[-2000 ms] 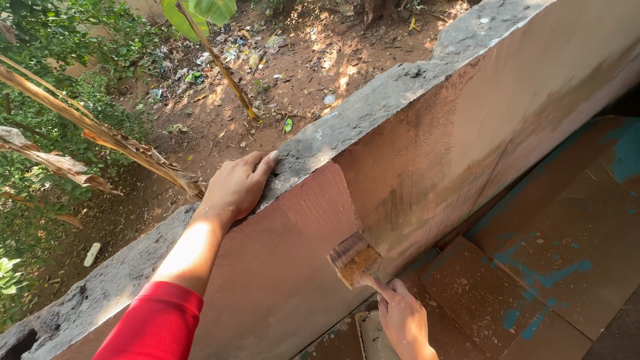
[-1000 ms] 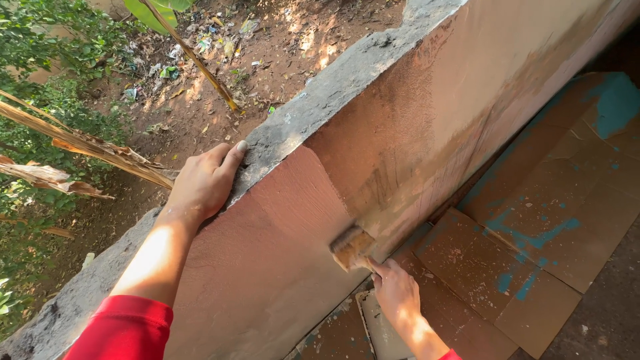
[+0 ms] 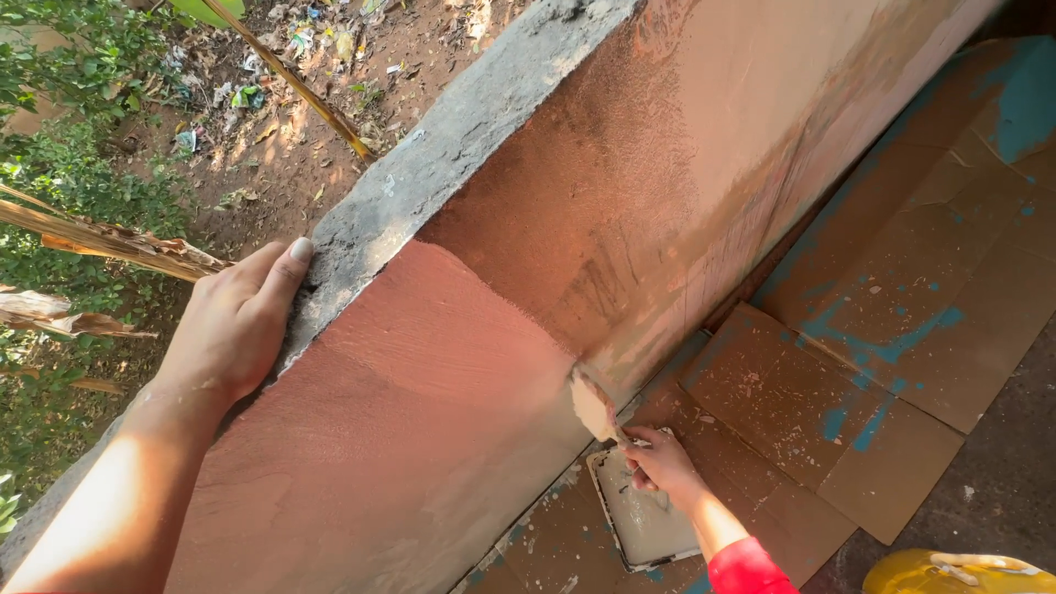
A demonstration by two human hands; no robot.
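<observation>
My left hand (image 3: 239, 318) rests over the rough grey concrete top of a low wall (image 3: 445, 136), its thumb along the top and the fingers hidden over the far side. In my right hand (image 3: 660, 466) is the handle of a wide paintbrush (image 3: 592, 404), whose head meets the lower part of the wall's inner face. Fresh pinkish paint (image 3: 429, 313) covers the near stretch of that face, beside a darker, brownish-red patch (image 3: 569, 198). A paint tray (image 3: 643, 520) with pale paint lies on the floor just below my right hand.
Cardboard sheets (image 3: 891, 330) with blue and pale paint spots cover the floor along the wall. A yellow container (image 3: 957, 573) with a paint-smeared object on it stands at the lower right. Beyond the wall are soil with litter, green shrubs (image 3: 91, 165) and dry plant stalks (image 3: 124, 247).
The brush in my right hand has moved down the wall's face, toward its base. My left hand stays on the wall's top. The view has shifted nearer, showing more of the tray and the yellow container.
</observation>
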